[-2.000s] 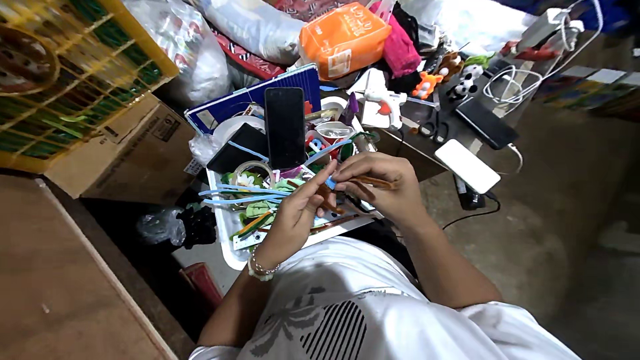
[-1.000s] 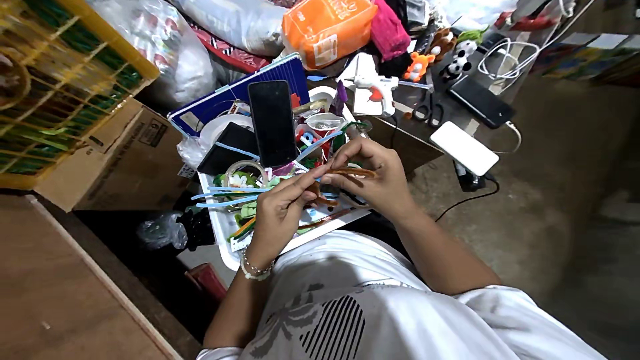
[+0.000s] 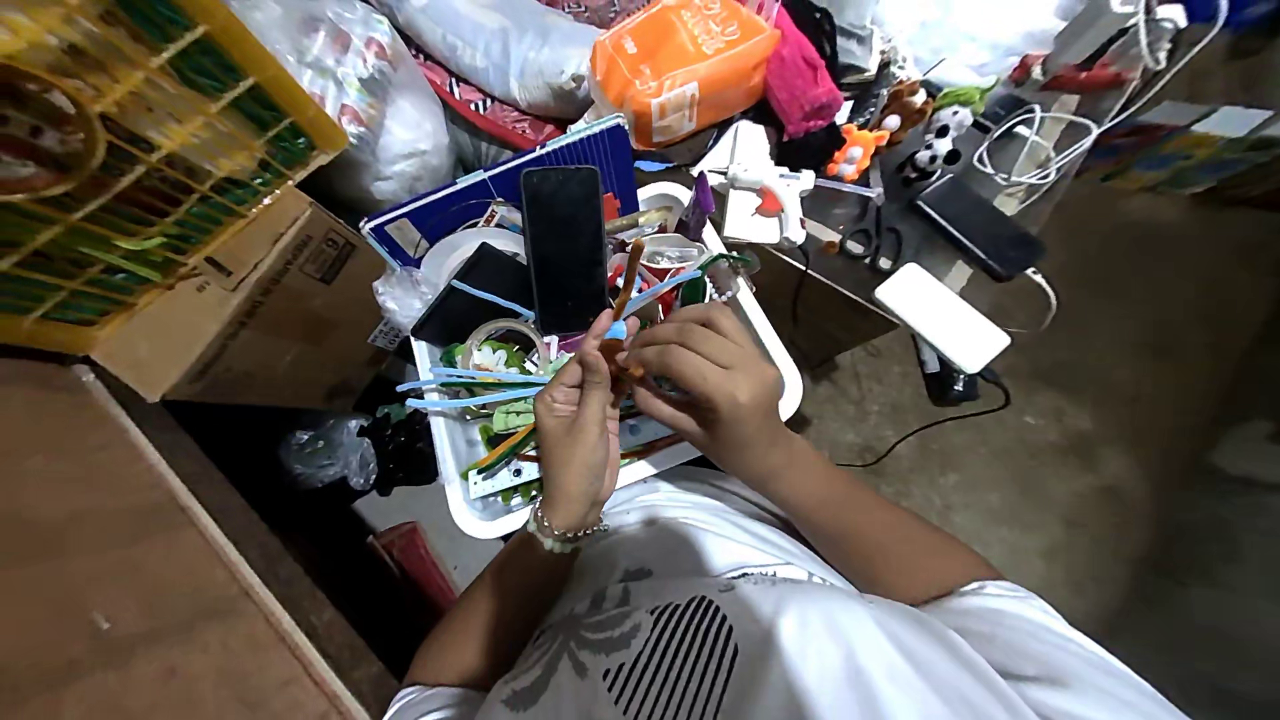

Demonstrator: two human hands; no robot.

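Note:
Between my hands is a small piece of brown and light blue pipe cleaners (image 3: 612,347), with one brown stem (image 3: 629,278) sticking up from it. My left hand (image 3: 580,410) pinches it between thumb and fingers. On its other side my right hand (image 3: 705,385) closes its fingers on the brown part, which they partly hide. Below them is a white plastic tray (image 3: 785,345) full of craft supplies. Light blue pipe cleaners (image 3: 470,398) stick out over its left side. A black smartphone (image 3: 565,250) leans upright in the tray, near a roll of tape (image 3: 500,345).
Beyond the tray's right corner lie a white glue gun (image 3: 765,195), black-handled scissors (image 3: 873,240), a black power bank (image 3: 980,227) and a white phone-shaped device (image 3: 942,318) at the table edge. A yellow plastic crate (image 3: 160,150) and a cardboard box (image 3: 270,310) stand at the left.
The brown stem, earlier lying toward the right hand, now points up from between the hands. My left hand has turned more upright, and the right hand's fingers have moved lower on the piece.

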